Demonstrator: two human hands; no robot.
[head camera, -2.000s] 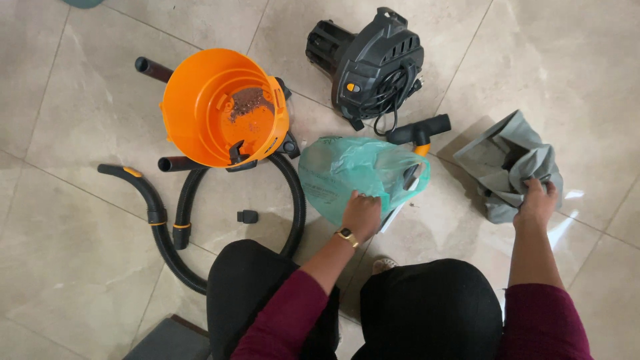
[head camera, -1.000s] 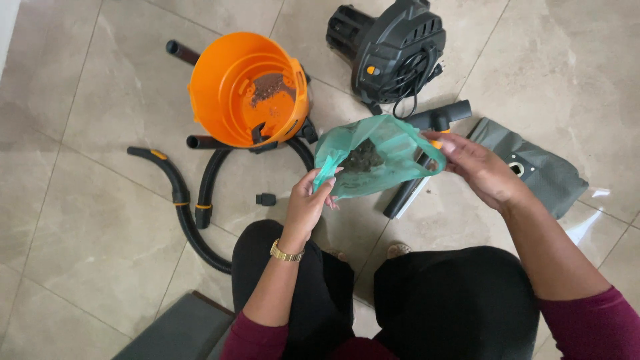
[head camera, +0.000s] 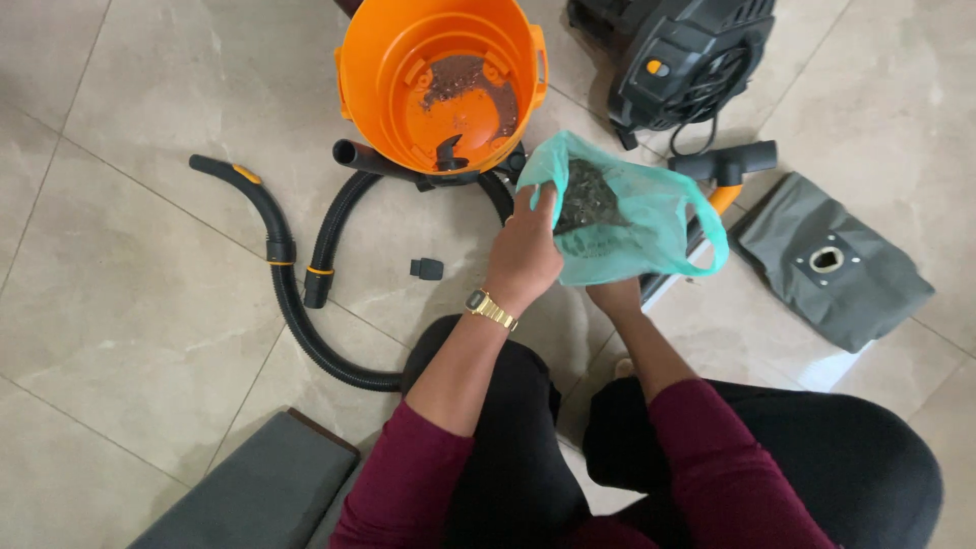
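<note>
A thin green plastic bag (head camera: 656, 221) hangs open between my hands, with grey dust and debris (head camera: 587, 194) inside. My left hand (head camera: 526, 248), with a gold watch at the wrist, grips the bag's left rim. My right hand (head camera: 616, 296) is under the bag, its fingers mostly hidden, so its hold cannot be told. Just up and left of the bag stands an orange vacuum canister (head camera: 358, 76), open at the top, with brown dirt on its bottom. A grey fabric dust bag (head camera: 862, 282) with a collar hole lies flat at the right.
The black vacuum motor head (head camera: 686, 69) with its cord is at the upper right. A floor nozzle (head camera: 724, 160) lies below it. A black ribbed hose (head camera: 305, 328) curves on the tiles at left, near a small black adapter (head camera: 427, 268). A grey cushioned piece (head camera: 259, 488) is at lower left.
The grey dust bag, in my right hand two seconds ago, lies on the floor. My right hand has moved from the green bag's right rim to beneath it. The view has moved closer.
</note>
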